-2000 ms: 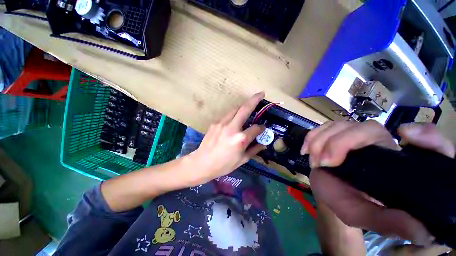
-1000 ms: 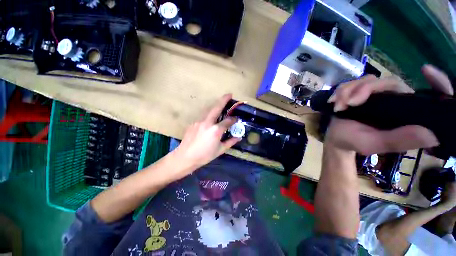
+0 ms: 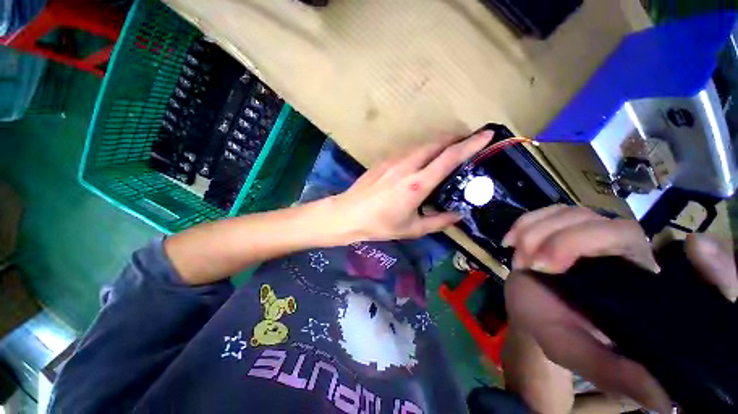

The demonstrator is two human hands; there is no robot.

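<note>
A black plastic housing [image 3: 530,182] lies on the bench's front edge, with a round white motor [image 3: 478,191] and thin red lead wires [image 3: 506,145] at its left end. My left hand [image 3: 405,190] rests on that end, fingers spread either side of the motor, holding the housing. My right hand [image 3: 578,251] grips a thick black electric screwdriver [image 3: 647,311]. Its front end is over the housing just right of the motor; the bit tip cannot be made out. The housing's right part is hidden behind my right hand.
A screw feeder [image 3: 672,121] with a blue side stands behind the housing at the right. Another black housing [image 3: 538,12] is at the top edge. A green basket [image 3: 105,145] of small black parts is at the left. Red stools [image 3: 469,311] show below and at the upper left.
The screwdriver in my right hand has moved from beside the feeder to over the housing near the motor. My left hand still holds the housing. The view has shifted and turned.
</note>
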